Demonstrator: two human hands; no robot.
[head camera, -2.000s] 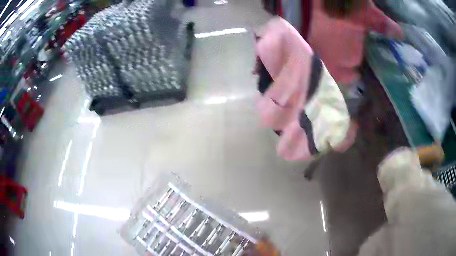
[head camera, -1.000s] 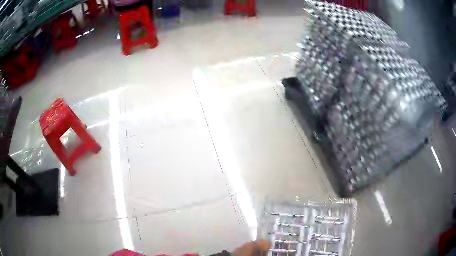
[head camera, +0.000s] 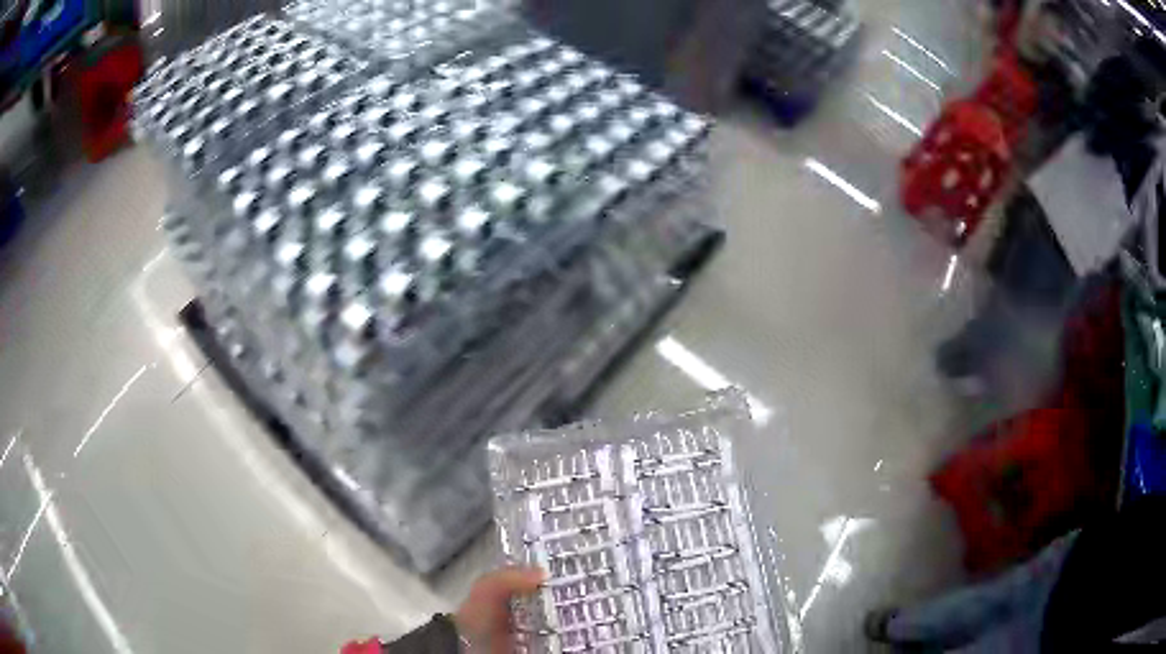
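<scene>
A clear tray (head camera: 633, 537) with two columns of thin rod-shaped parts lying crosswise is at the bottom centre, cut off by the lower picture edge. My left hand (head camera: 496, 606) is at its left edge and grips it, fingers partly hidden by the tray. A dark cuff and a bit of pink sleeve show below the hand. My right hand is not in view.
A large block of stacked grey, bumpy trays (head camera: 422, 192) stands on a dark pallet on the pale floor, just beyond the held tray. Red stools (head camera: 953, 166) and partly visible, blurred people are at the right. Another small stack (head camera: 806, 38) is at the back.
The view has swung, so the tray stack has moved from the right to the left and looks much nearer. The held tray shows more fully, still with a hand at its edge.
</scene>
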